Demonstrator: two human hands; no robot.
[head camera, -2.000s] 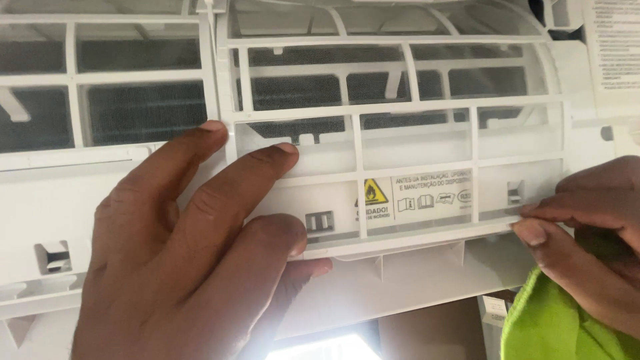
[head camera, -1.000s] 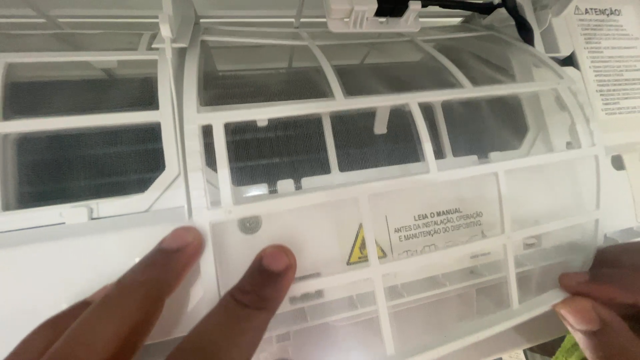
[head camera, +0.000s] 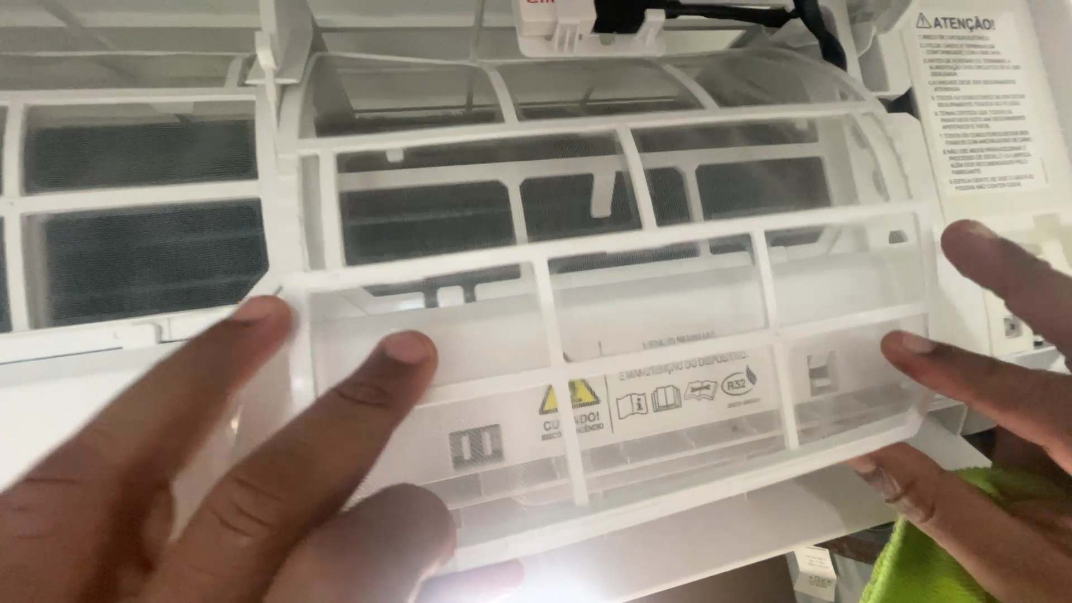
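Observation:
A white-framed mesh air filter (head camera: 657, 352) curves over the front of a split air conditioner's indoor unit. My left hand (head camera: 310, 469) is on the filter's lower left part, two fingertips lying on its face and other fingers near the bottom edge. At the lower right corner, my right hand (head camera: 997, 394) has its fingers spread, one fingertip by the right edge and the thumb at the bottom edge. A bright green cloth (head camera: 938, 536) is at my right hand; how it is held is hidden. Through the mesh show the dark coil and a warning label.
To the left, a second filter (head camera: 142, 194) lies over the coil. Above hangs a white plastic connector holder (head camera: 586, 29) with a black cable (head camera: 737, 15). A label with printed writing (head camera: 976, 105) is on the right side. A small white box (head camera: 814, 569) stands below.
The fingers of my right hand, pinched at the filter's lower right corner earlier, are now spread along the edge. The filter's bottom edge has shifted against the unit behind it.

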